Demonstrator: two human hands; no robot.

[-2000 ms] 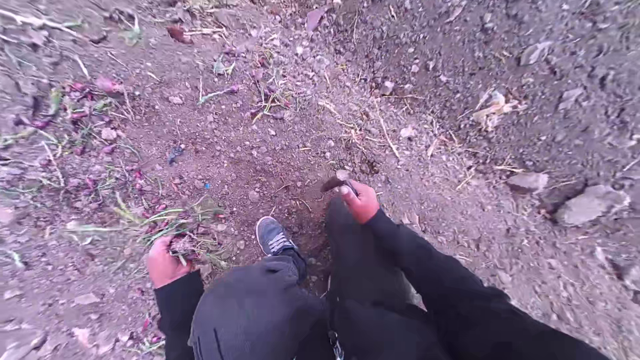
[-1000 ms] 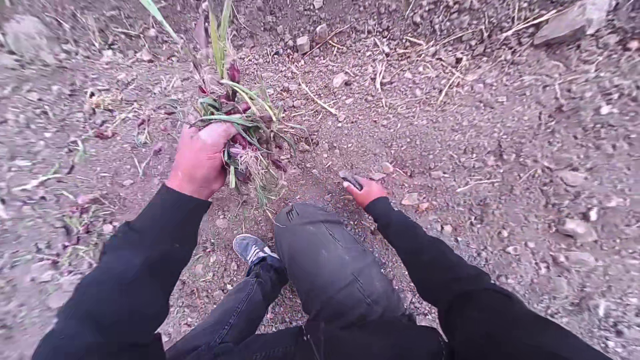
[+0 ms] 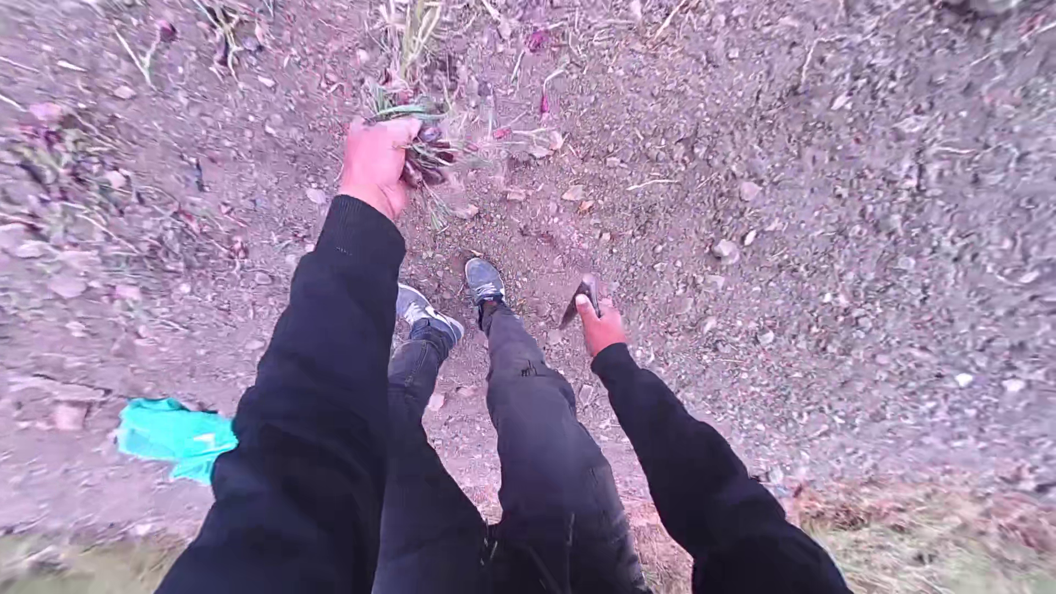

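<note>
My left hand [image 3: 379,161] is closed around a bunch of small red onions [image 3: 425,157] with green leaves and roots, held out in front of me at the upper left of centre. The leaves point away from me. My right hand [image 3: 602,322], lower and right of my feet, grips a small dark tool [image 3: 584,293], perhaps a knife or a hand blade; its exact kind is unclear. Loose onion plants [image 3: 54,157] lie on the soil at the left, and a few purple bulbs lie beyond the held bunch.
Stony soil [image 3: 742,289] surrounds my two grey shoes [image 3: 485,280]. A turquoise plastic bag or cloth [image 3: 177,437] lies at the lower left beside my sleeve. Dry grass [image 3: 932,536] borders the bottom of the view. Small stones are scattered about.
The bunch stays in my left hand, its leaves more blurred than a second ago. Both shoes and the turquoise item now show. The view has shifted considerably.
</note>
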